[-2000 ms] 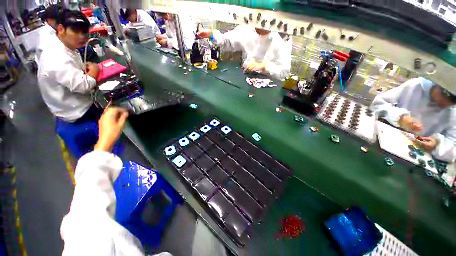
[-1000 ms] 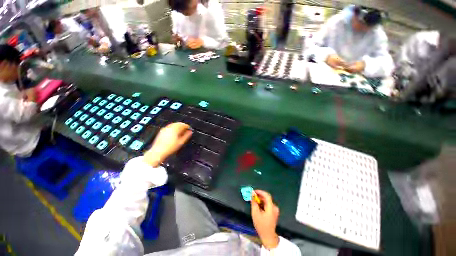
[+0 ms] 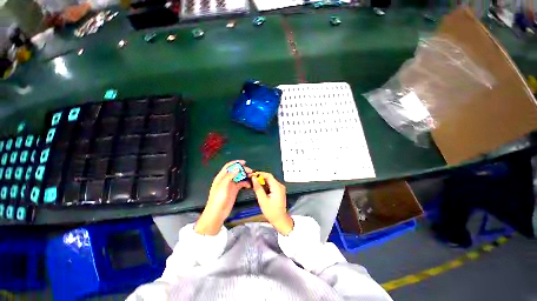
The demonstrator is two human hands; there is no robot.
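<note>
My left hand (image 3: 219,199) holds a teal housing (image 3: 237,171) between thumb and fingers, just in front of the bench edge. My right hand (image 3: 272,201) is beside it and holds a yellow hand tool (image 3: 261,180) with its end at the housing. The black blister tray (image 3: 128,147) lies at the left, with teal pieces in its left pockets. A pile of red small parts (image 3: 212,145) lies beyond my left hand. The blue parts bin (image 3: 257,106) and the white parts sheet (image 3: 322,132) lie beyond my hands. The tool's tip is too small to make out.
A filled blister tray (image 3: 16,170) is at the far left. A clear plastic bag (image 3: 406,100) and cardboard sheet (image 3: 484,97) are at the right. Teal pieces lie along the far bench. Below the edge are blue stools (image 3: 82,258) and an open carton (image 3: 383,206).
The view has swung right and down. My left hand has moved from the black tray to my right hand and now holds the teal housing, which was at my right hand one second ago.
</note>
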